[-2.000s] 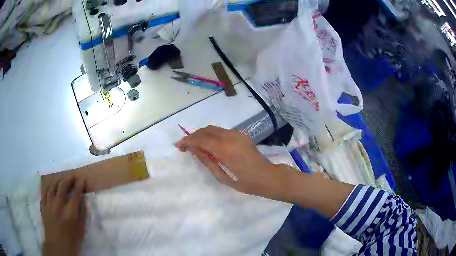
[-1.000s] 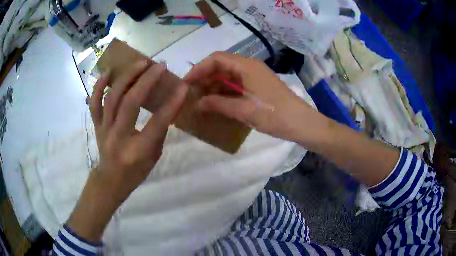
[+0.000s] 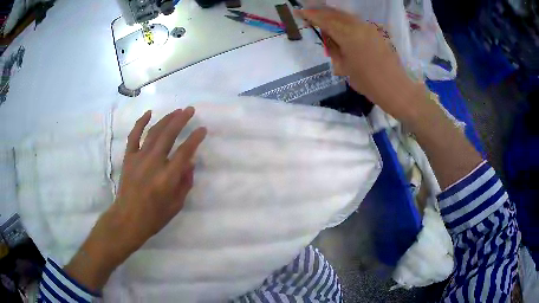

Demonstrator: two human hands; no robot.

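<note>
A white quilted garment panel [image 3: 260,177] covers the near table edge and my lap, with stitched channels and a seam line at left. My left hand [image 3: 156,171] rests on it, fingers spread, holding nothing. My right hand [image 3: 360,59] is raised at the upper right, beside a small brown template strip [image 3: 289,22]. A thin pink-red marking pen [image 3: 324,45] shows partly at its fingers; the rest is hidden. The large card template is not visible.
The sewing machine's lit needle area [image 3: 148,34] is at upper left. Pens or snips [image 3: 257,21] lie beside the small strip. A grey printed strip [image 3: 301,83] edges the table. A plastic bag [image 3: 428,44] and blue bin [image 3: 393,189] with fabric are at right.
The brown card has left both hands and is out of sight. My left hand has lowered onto the garment and opened. My right hand has moved up and right, towards the small strip.
</note>
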